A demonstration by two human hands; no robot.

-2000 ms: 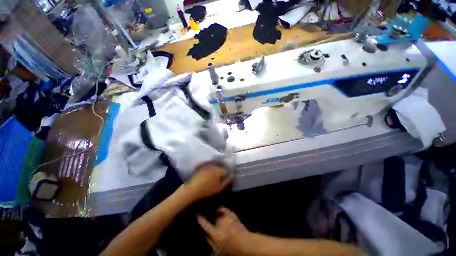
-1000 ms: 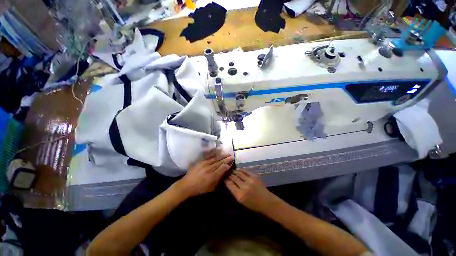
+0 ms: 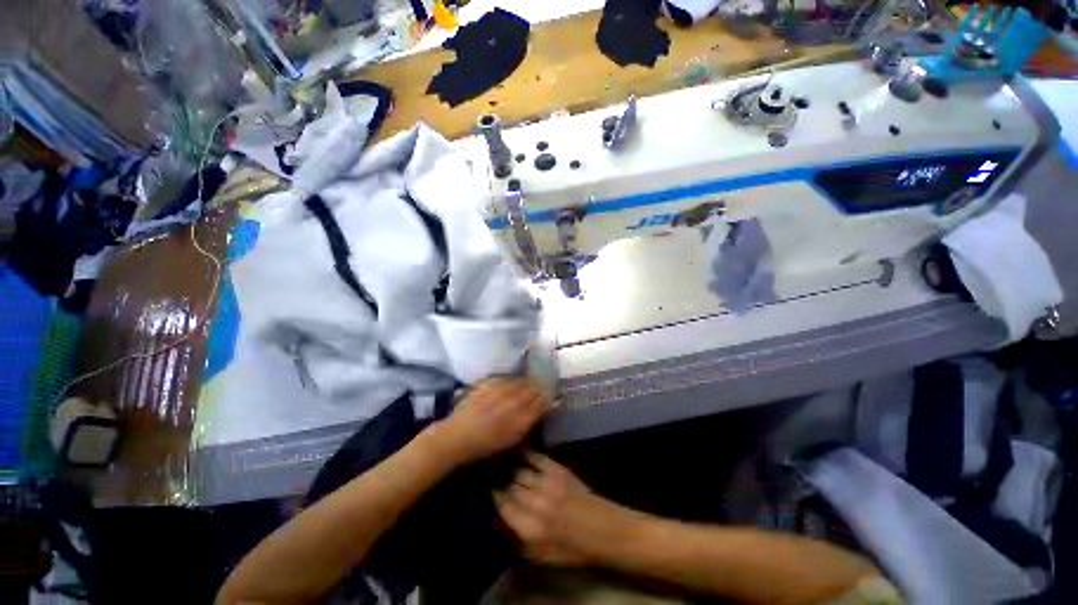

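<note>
The light grey garment body (image 3: pixel 390 272) with black bands lies heaped left of the needle, its right edge running to the presser foot (image 3: pixel 565 279). My left hand (image 3: pixel 500 414) presses on the garment's near edge at the table front, fingers closed on the cloth. My right hand (image 3: pixel 546 508) is just below the table edge, fingers curled at a black fabric panel (image 3: pixel 396 467) that hangs toward the lap; the dark cloth hides what its fingertips hold. The white sewing machine (image 3: pixel 674 195) stands behind and to the right.
Grey and black garment pieces (image 3: pixel 934 473) are heaped below right. A white cloth (image 3: pixel 1005 266) hangs by the handwheel. Black cut pieces (image 3: pixel 482 56) lie on the wooden board behind. A small cream and black device (image 3: pixel 89 440) and a blue basket (image 3: pixel 24 366) are at left.
Both hands have moved down toward me from near the needle, the right now below the table edge. The garment has been drawn nearer and its raised folded flap has collapsed. More black fabric shows.
</note>
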